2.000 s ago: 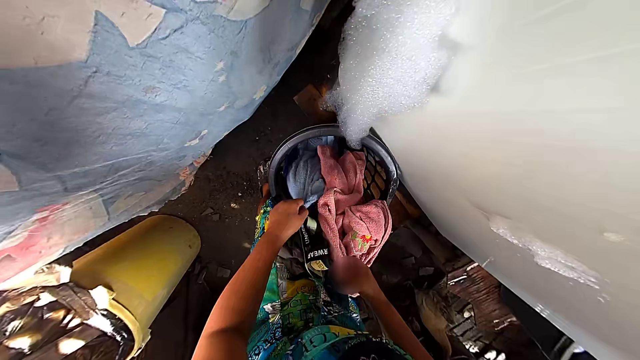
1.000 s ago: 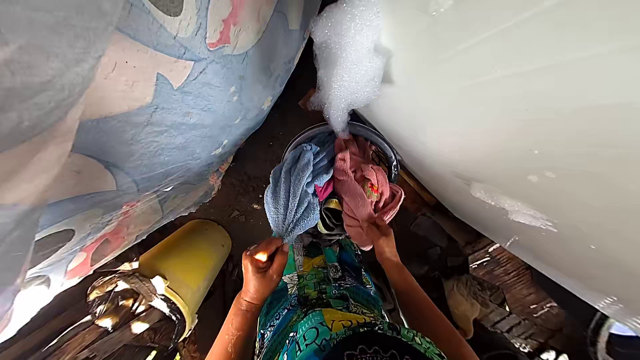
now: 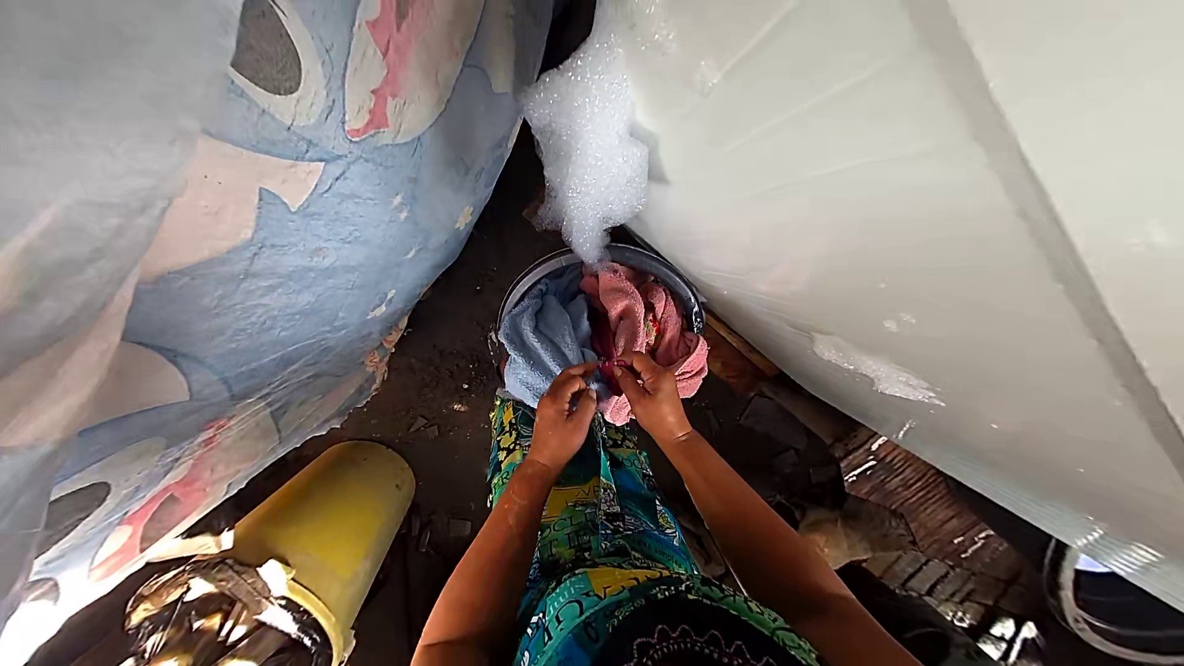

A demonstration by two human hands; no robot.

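A round dark basket (image 3: 689, 291) in front of my legs holds a blue towel (image 3: 546, 338) on its left and a pink towel (image 3: 624, 305) on its right, which hangs over the near rim. Between the towels lies a dark magenta cloth (image 3: 608, 370). My left hand (image 3: 565, 412) and my right hand (image 3: 652, 393) are close together at the near side of the basket, both pinching the magenta cloth with their fingertips. White suds (image 3: 592, 148) reach down to the basket's far rim.
A patterned blue plastic sheet (image 3: 324, 259) hangs on the left, and a large whitish plastic sheet (image 3: 879, 231) bulges in from the right. A yellow bucket (image 3: 338, 518) lies tipped at the lower left with debris at its mouth. Wooden pieces (image 3: 740, 342) lie right of the basket.
My hands have let go of the blue and pink towels and come together on the magenta cloth. The blue towel, spread toward me one second ago, now lies bunched in the basket.
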